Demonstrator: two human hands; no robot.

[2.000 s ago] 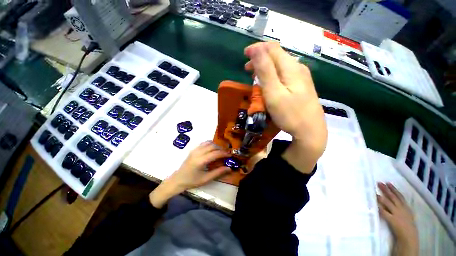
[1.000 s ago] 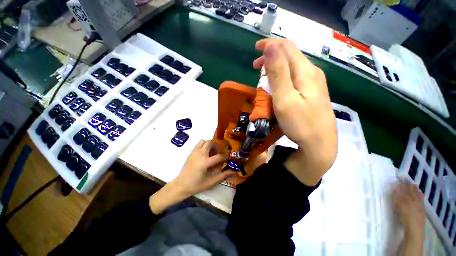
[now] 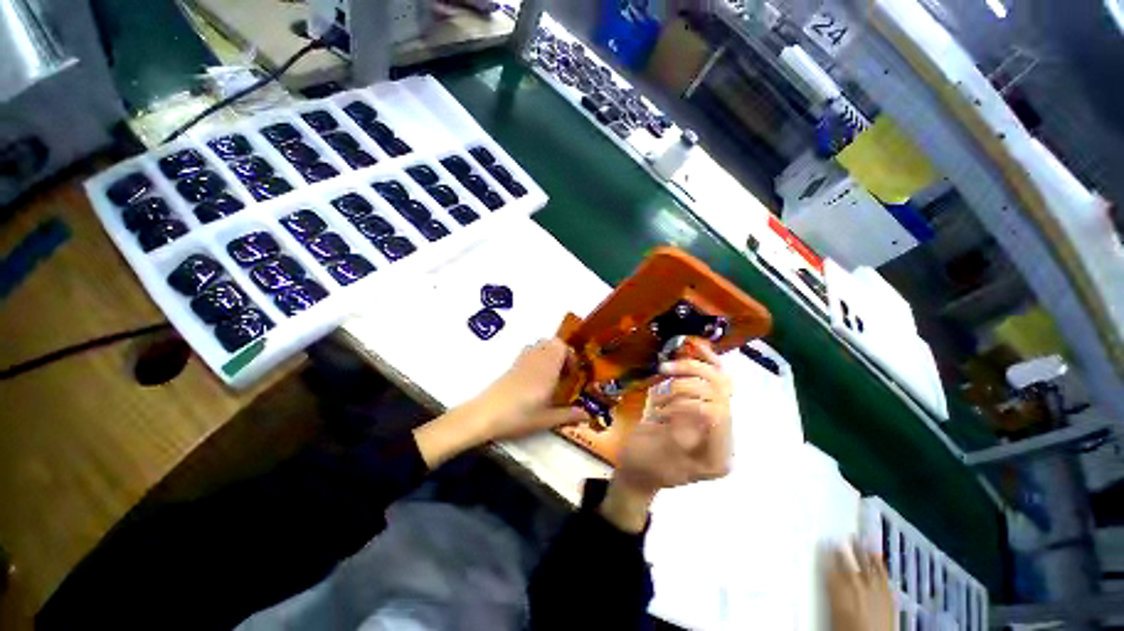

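Note:
The orange toggle press fixture (image 3: 672, 281) stands on the white bench top, tilted in this view. My right hand (image 3: 678, 425) is closed around the toggle clamp lever, low and close in front of the fixture; its fingers hide most of the grip. My left hand (image 3: 524, 392) is at the left of the fixture base, thumb and fingers around a small black part (image 3: 597, 411) at the nest; the exact contact is partly hidden. Two loose black parts, one of them the upper part (image 3: 497, 296), lie left of the fixture.
The left parts tray (image 3: 290, 327) holds rows of black parts. A white tray (image 3: 727, 542) is right of the fixture, another tray (image 3: 931, 579) further right. Another person's hand (image 3: 859, 592) is at the lower right. The green conveyor (image 3: 592, 234) runs behind, with parts and a bottle beyond.
My right hand has moved down with the lever, from high above the fixture to near its base. My left hand stays at the nest. The view has turned, showing more of the line.

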